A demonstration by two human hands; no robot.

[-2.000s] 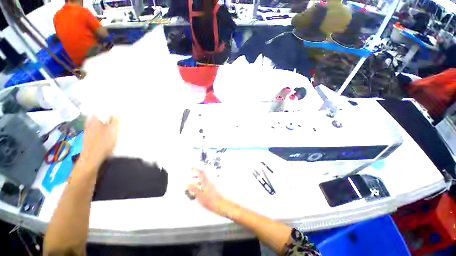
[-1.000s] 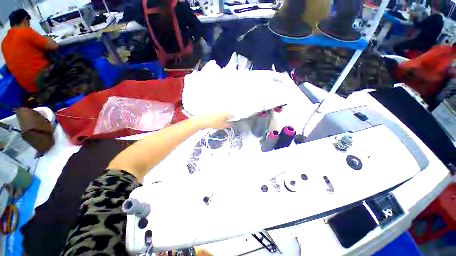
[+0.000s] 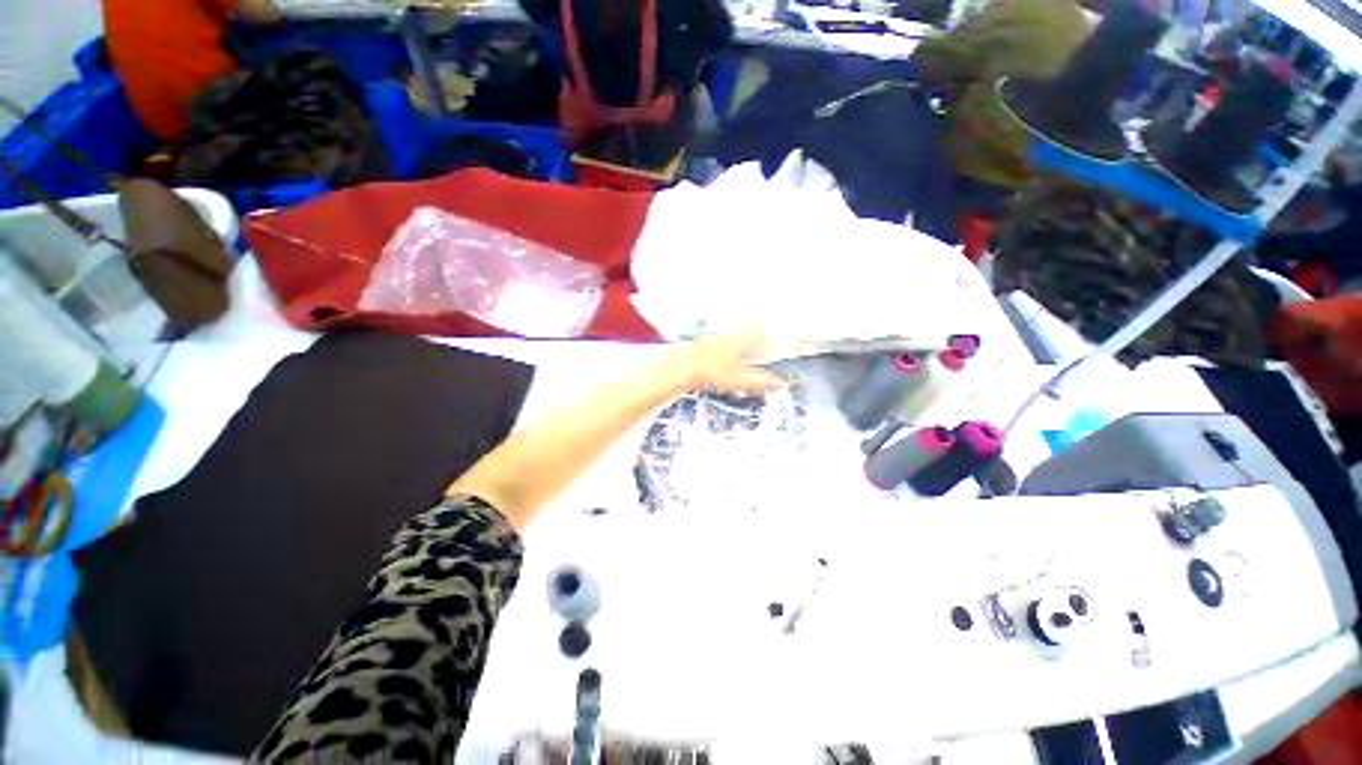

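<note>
My left hand (image 3: 732, 363) reaches across behind the white sewing machine head (image 3: 896, 643). It is at the near edge of a bright white sheet or bundle (image 3: 822, 262). Glare hides the fingertips, so I cannot tell whether they grip it. Below the hand lies a clear crinkled plastic or thread tangle (image 3: 717, 441). A dark brown cut fabric panel (image 3: 299, 523) lies flat left of the machine, partly behind my sleeve. My right hand is not in view. The needle area is out of sight below the machine head.
Thread cones (image 3: 941, 448) stand behind the machine. Red fabric (image 3: 336, 239) with a clear plastic bag (image 3: 478, 277) lies behind the table. Orange-handled scissors (image 3: 45, 516) are at far left. A phone (image 3: 1180, 732) is partly visible at the bottom right. People sit beyond.
My left hand has carried the white sheet from the table's left side to behind the machine, uncovering the dark panel. My right hand has left the picture. The view has shifted.
</note>
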